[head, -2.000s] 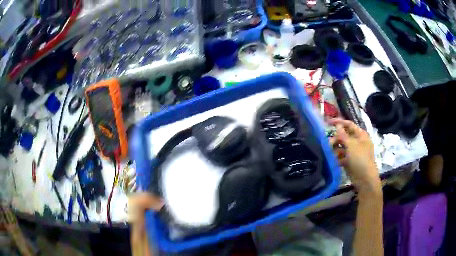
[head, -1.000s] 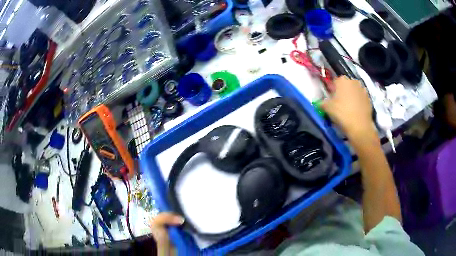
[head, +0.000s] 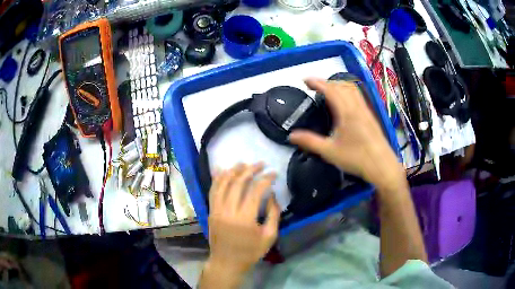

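Observation:
A blue tray (head: 179, 135) with a white lining lies at the bench's front edge. Black over-ear headphones (head: 306, 179) lie in it, band to the left, with a silver strip on the upper cup. My right hand (head: 353, 132) is over the upper cup, thumb and fingers apart; whether it touches is unclear. It hides most of a black unit (head: 345, 77) at the tray's right. My left hand (head: 240, 211) is over the tray's front left, fingers spread above the lining, covering part of the band; its grip is unclear.
An orange multimeter (head: 89, 79) with leads, white blocks (head: 144, 84) and silver packs (head: 148, 179) lie left of the tray. Blue tub (head: 241, 38) stands behind. Black cylindrical tool (head: 411, 90) and ear pads (head: 440, 84) lie right. Purple stool (head: 452, 217) stands below right.
The tray has come to lie on the bench edge. My left hand has let go of its rim and moved in over the headband. My right hand has moved from beside the tray to over the headphones.

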